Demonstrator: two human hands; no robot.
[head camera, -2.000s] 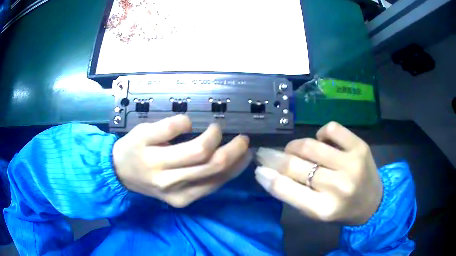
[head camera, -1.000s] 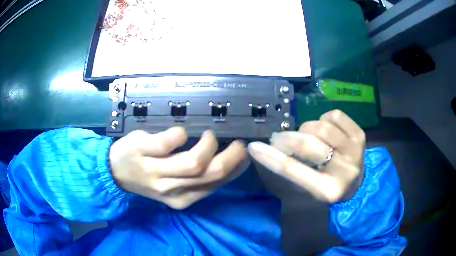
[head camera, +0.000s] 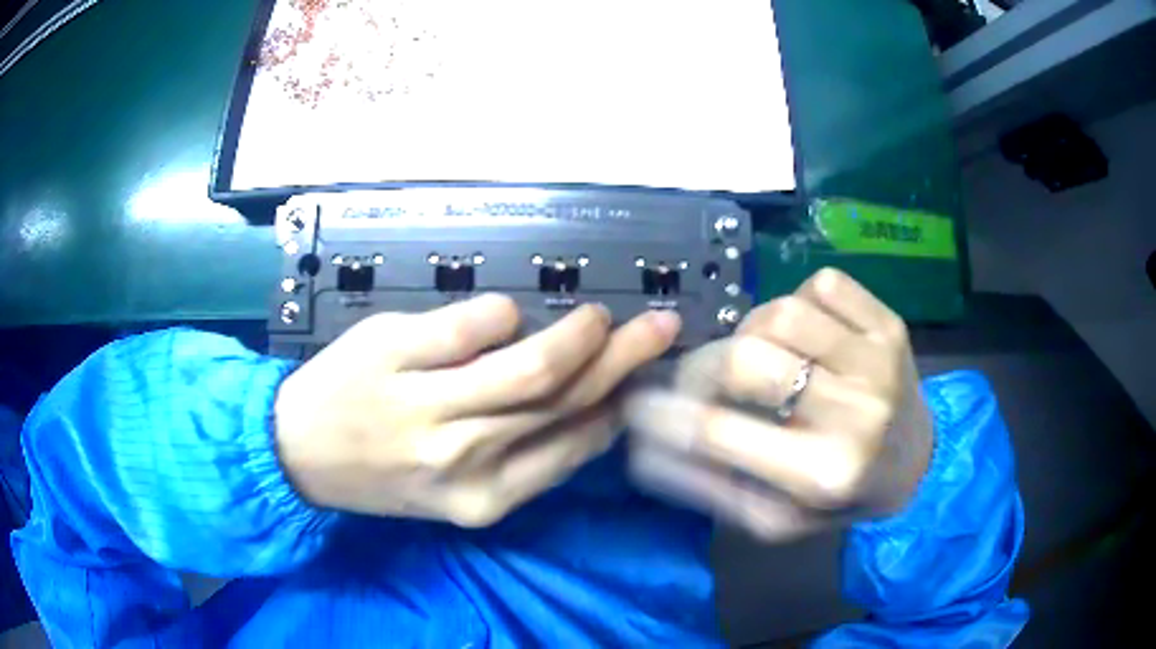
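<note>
The dark grey fixture bar (head camera: 507, 237) lies along the near edge of the white tray, with several small black nests (head camera: 558, 275) in a row and screws at its ends. My left hand (head camera: 463, 406) is in front of the bar, fingers bent and reaching right; its fingertips overlap the bar's near edge. My right hand (head camera: 786, 418), with a ring, is right of it, fingers curled and partly blurred, close to the left fingertips. Whether either hand holds a tiny part cannot be seen.
The white tray (head camera: 571, 102) lies beyond the bar, with small red specks (head camera: 311, 57) scattered at its upper left. A yellow-green label (head camera: 887, 231) is stuck on the green bench top (head camera: 114, 165) at right. A grey machine frame (head camera: 1040, 57) stands at the upper right.
My left fingers have moved up and right over the bar's near edge. My right fingers have curled in, and their lower part is now blurred. The bar has shifted only slightly.
</note>
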